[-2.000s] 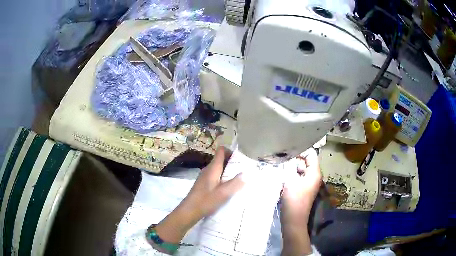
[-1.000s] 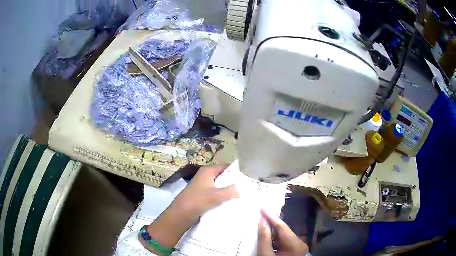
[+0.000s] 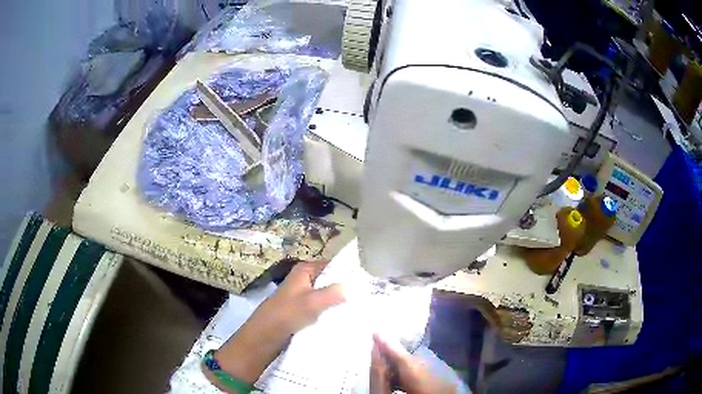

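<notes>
A white fabric panel [image 3: 323, 350] with thin dark lines lies under the cream JUKI machine head [image 3: 462, 154] and hangs down toward the lap. My left hand [image 3: 296, 300] grips its left edge just left of the head, thumb on top. My right hand [image 3: 404, 369] holds the panel's lower right part near the bottom of the view, its fingers partly cut by glare and fabric. The needle and clamp area under the head is overexposed and mostly hidden.
A clear bag of bluish-purple pieces [image 3: 208, 165] with crossed tan strips [image 3: 229, 119] sits on the left. Thread cones [image 3: 566, 231], a slim dark tool [image 3: 559, 275] and a control panel [image 3: 627, 192] stand right. A green-and-white striped chair [image 3: 54, 300] is at lower left.
My right hand has moved from beside the head down and left along the panel. My left hand has shifted slightly left and down with the panel's edge. The camera view has shifted slightly.
</notes>
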